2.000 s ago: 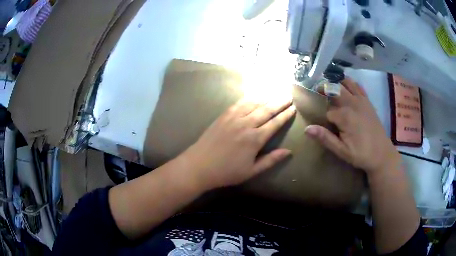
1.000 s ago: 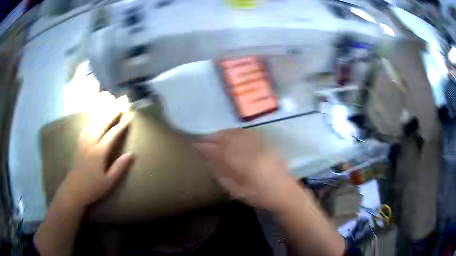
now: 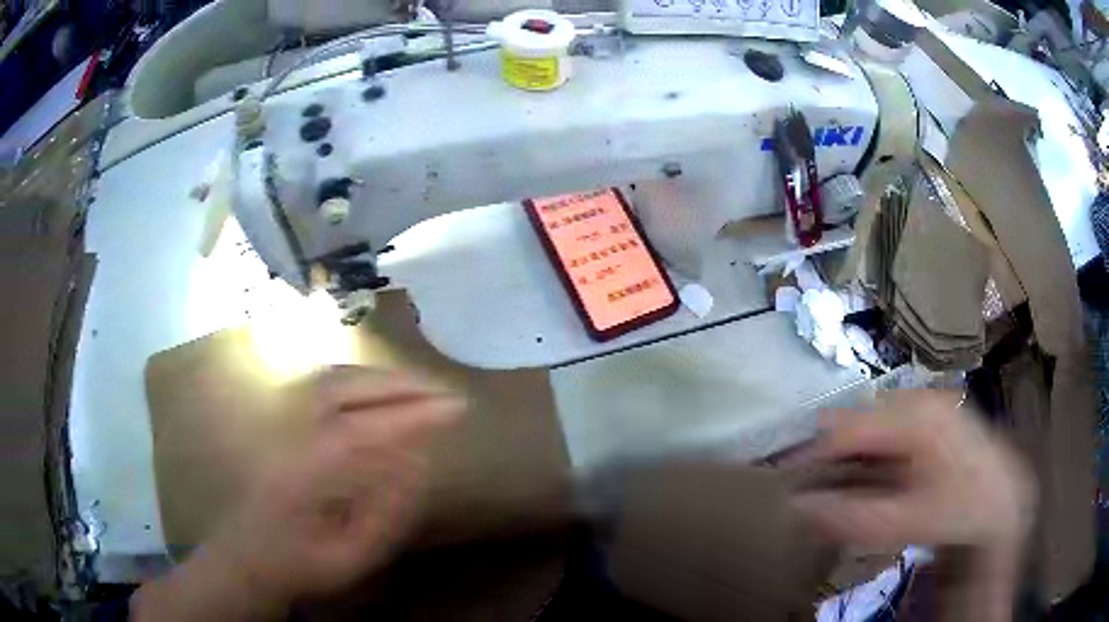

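A khaki-brown garment panel (image 3: 487, 425) lies on the white table, its upper edge under the sewing machine's needle area (image 3: 353, 286). Lamp glare hides part of that area. My left hand (image 3: 353, 486) is blurred over the panel's left part; whether it touches or grips the cloth cannot be told. My right hand (image 3: 918, 486) is blurred at the lower right, its fingers on the edge of a smaller brown piece (image 3: 718, 535). That piece is right of the panel, at the table's front.
A red-edged phone (image 3: 602, 261) lies right of the needle. A white pot (image 3: 535, 51) and a red tool (image 3: 799, 182) sit on the machine. Stacked brown pieces (image 3: 936, 273) and white scraps (image 3: 827, 326) are at the right. Layered brown cloth (image 3: 43, 365) lies far left.
The view has swung right. My right hand has left the panel and moved right, now with a small brown piece. My left hand has moved back from beside the needle.
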